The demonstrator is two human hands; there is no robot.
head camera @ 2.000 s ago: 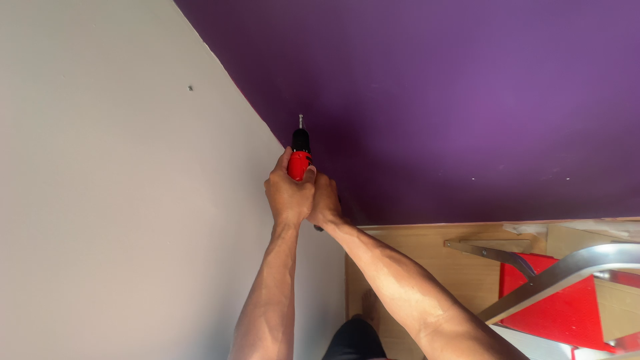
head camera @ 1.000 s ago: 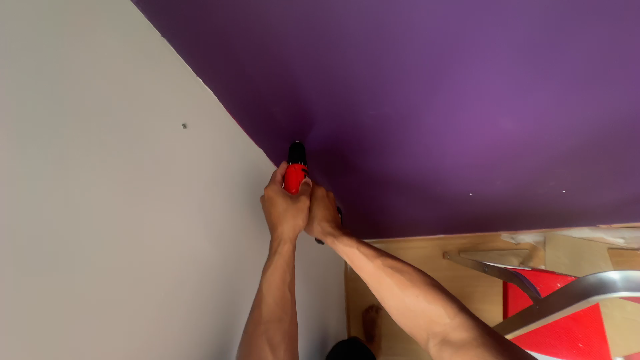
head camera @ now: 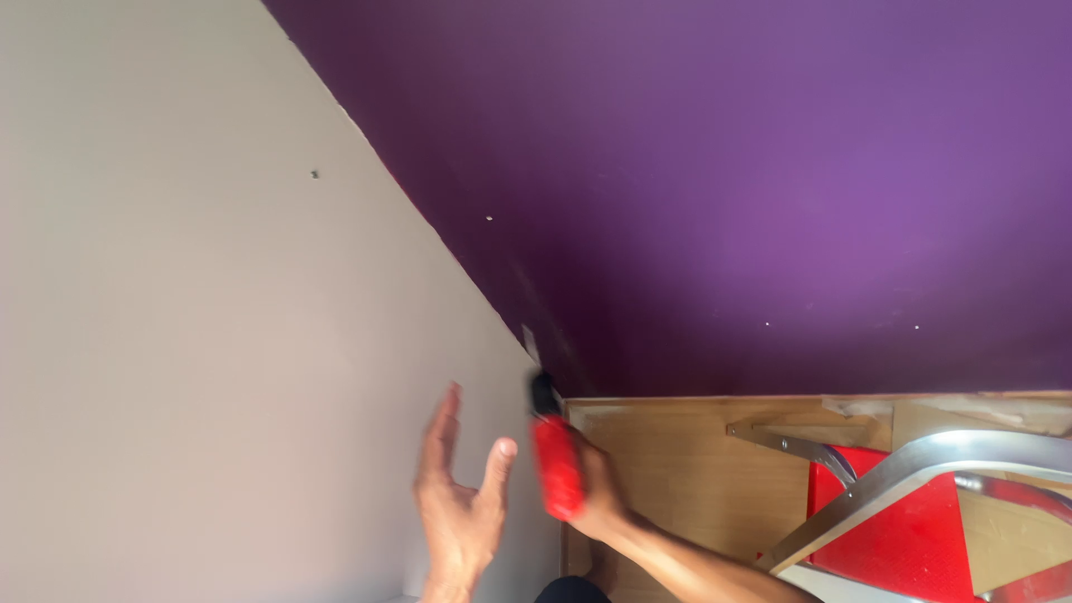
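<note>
A red and black power drill (head camera: 557, 461), blurred, is gripped in my right hand (head camera: 599, 490) at the lower middle of the view. Its black chuck and a pale, blurred bit point up toward the corner where the two walls meet. My left hand (head camera: 461, 494) is off the drill, just left of it, with thumb and fingers spread and nothing in them. Above the drill, a small hole (head camera: 489, 218) marks the purple wall (head camera: 712, 167), near its edge with the light grey wall (head camera: 209, 335).
Another small hole (head camera: 314, 174) is in the grey wall. Two small pale spots mark the purple wall at right. A metal-framed stepladder with red steps (head camera: 892, 528) stands at the lower right on the wood-look floor (head camera: 670, 461). My knee shows at the bottom edge.
Both hands were on the drill against the purple wall; now my left hand has let go and my right hand has brought the drill down. A hole shows in the purple wall.
</note>
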